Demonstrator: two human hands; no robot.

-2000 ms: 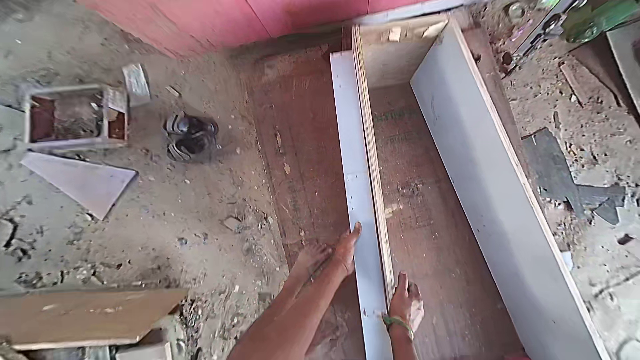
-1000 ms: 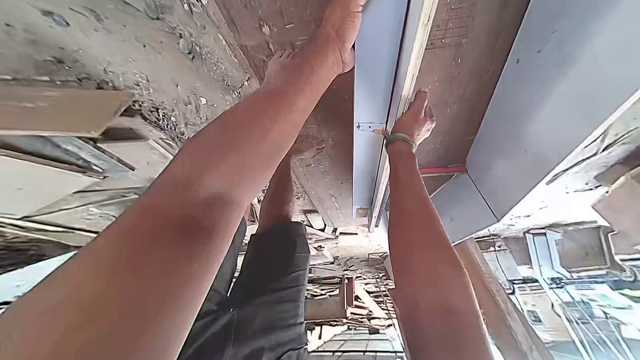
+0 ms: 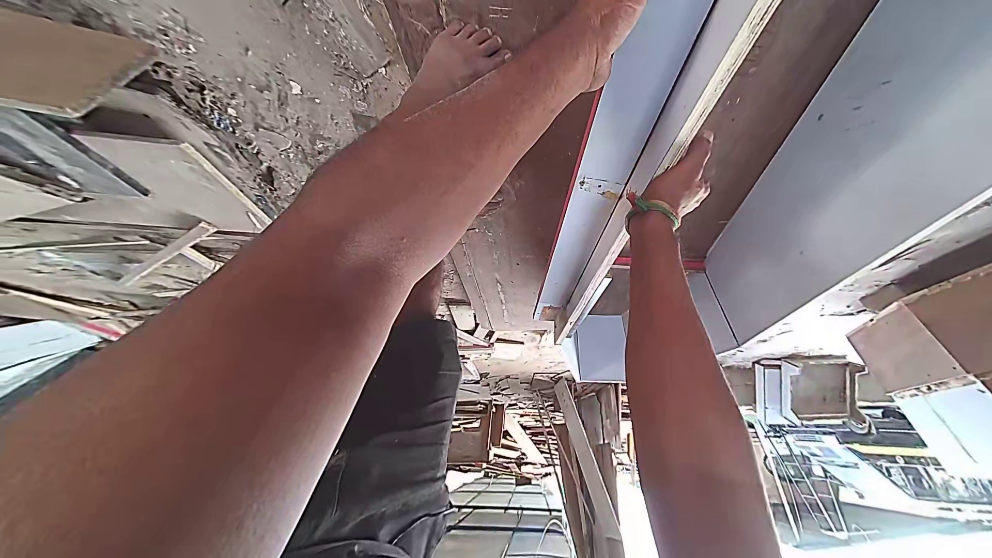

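Note:
A long open box of grey-faced plywood lies with its inner floor (image 3: pixel 775 116) brown and its far side panel (image 3: pixel 868 147) grey. My right hand (image 3: pixel 682 182), with a braided band at the wrist, grips the near side board (image 3: pixel 709 97) by its pale edge; some fingers are curled on the inner side. Flat along the outside of that board runs a grey strip (image 3: pixel 632 124) with a red edge. My left hand (image 3: pixel 608 39) lies against this strip at the top of the view, its fingers hidden or cut off.
My bare foot (image 3: pixel 457 62) stands on a brown board left of the strip. Offcuts and panels (image 3: pixel 170 170) lie at the left, and a scrap wood pile (image 3: pixel 504 434) is beyond my dark trousers. Another brown panel box (image 3: pixel 922 341) and a metal frame stand at the right.
The view has swung strongly from the box's far end toward my legs and the scrap. Both hands stay by the side board and strip.

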